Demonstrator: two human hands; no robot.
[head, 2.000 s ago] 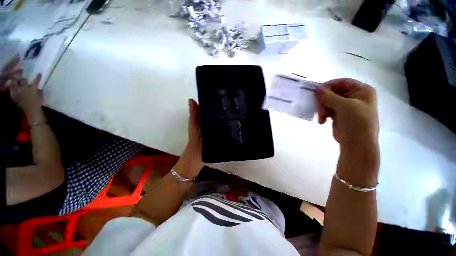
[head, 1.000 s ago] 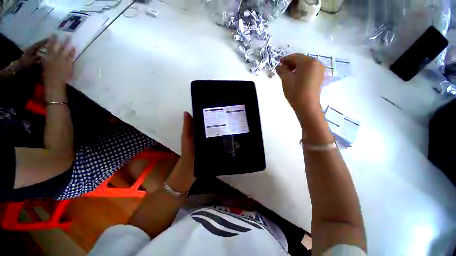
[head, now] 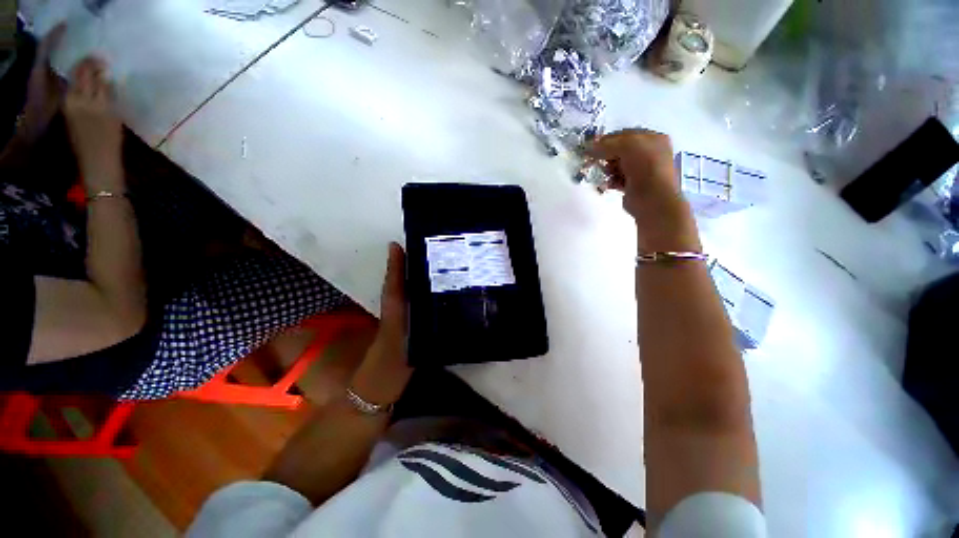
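My left hand point(head: 392, 326) holds a black insert tray point(head: 473, 331) by its left edge, over the front of the white table; most of the hand is hidden under the tray. A white instruction leaflet point(head: 468, 261) with dark print lines lies in the middle of the tray. My right hand point(head: 638, 168) is at the near end of the cable pile point(head: 568, 95), fingers bent down onto the white-grey cables. Whether the fingers grip a cable I cannot tell.
Leaflet stacks point(head: 720, 181) stand right of my right hand, with another point(head: 743, 305) beside my forearm. A small black box point(head: 901, 170), clear plastic bags point(head: 831, 116) and a cream round item point(head: 684, 48) lie beyond. A neighbour's arm point(head: 105, 200) is at left, above red-orange stools point(head: 252, 394).
The leaflet has gone from my right hand into the tray. My right hand has moved over to the cable pile and its fingers have lowered onto the cables. The view has shifted.
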